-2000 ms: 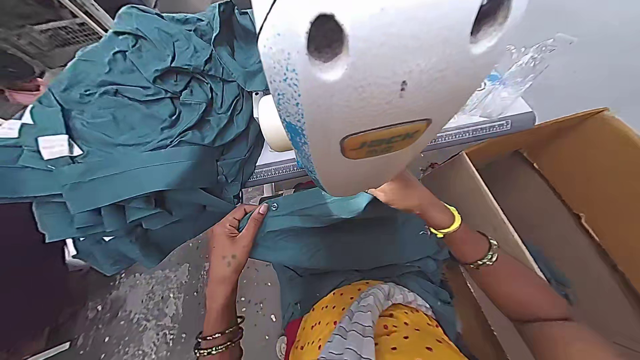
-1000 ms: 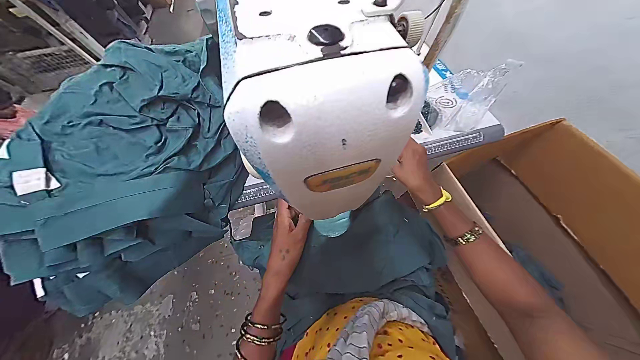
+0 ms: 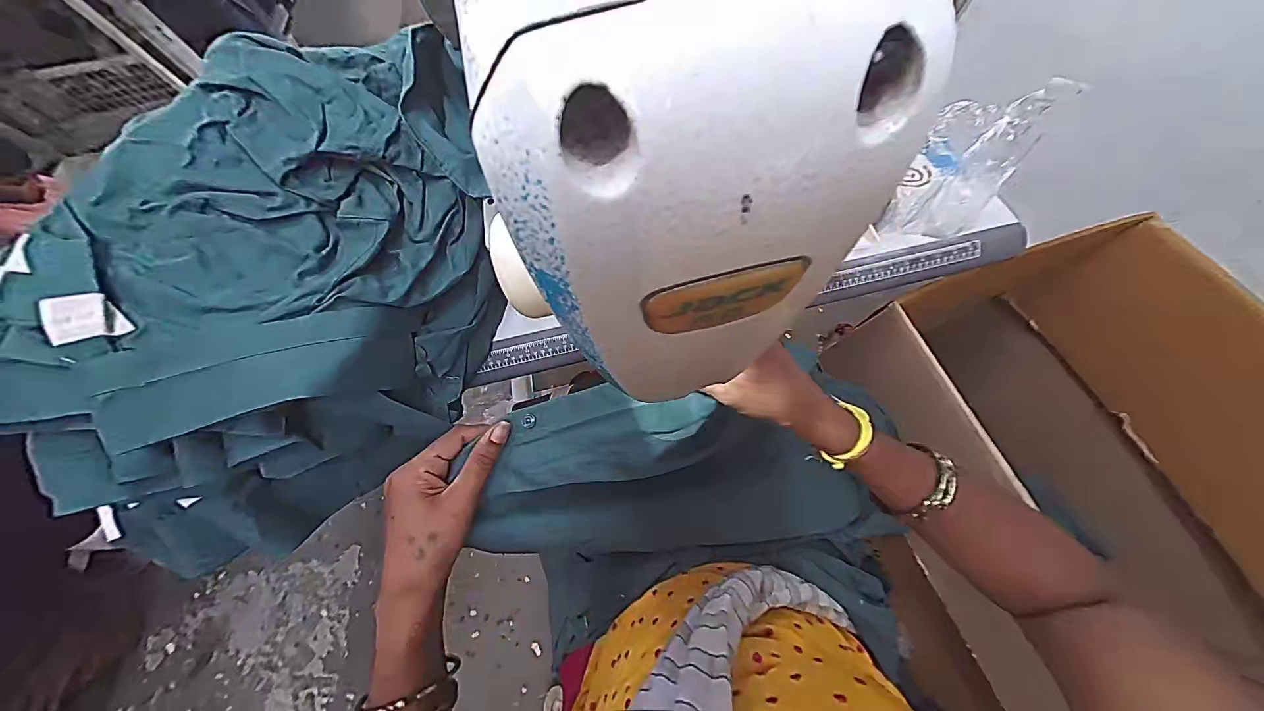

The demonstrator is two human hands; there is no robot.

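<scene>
A white Jack sewing machine head (image 3: 691, 197) fills the upper middle and hides the spot beneath it. Under it stretches a teal garment (image 3: 652, 494), its edge held up between my hands. My left hand (image 3: 434, 494) pinches that edge between thumb and fingers, just beside a small button (image 3: 529, 421). At the machine's lower right, my right hand (image 3: 775, 390) grips the same cloth, with its fingertips partly hidden behind the head. The rest of the garment hangs down over my lap.
A heap of teal garments (image 3: 247, 247) with white labels lies at the left. On the right stands an open cardboard box (image 3: 1136, 326) with some teal cloth inside. Clear plastic wrapping (image 3: 968, 168) rests on the table, whose front edge carries a printed ruler (image 3: 908, 269).
One second ago my left hand was close under the machine head; now it is farther left, with the cloth edge drawn out and a button showing. The view has shifted.
</scene>
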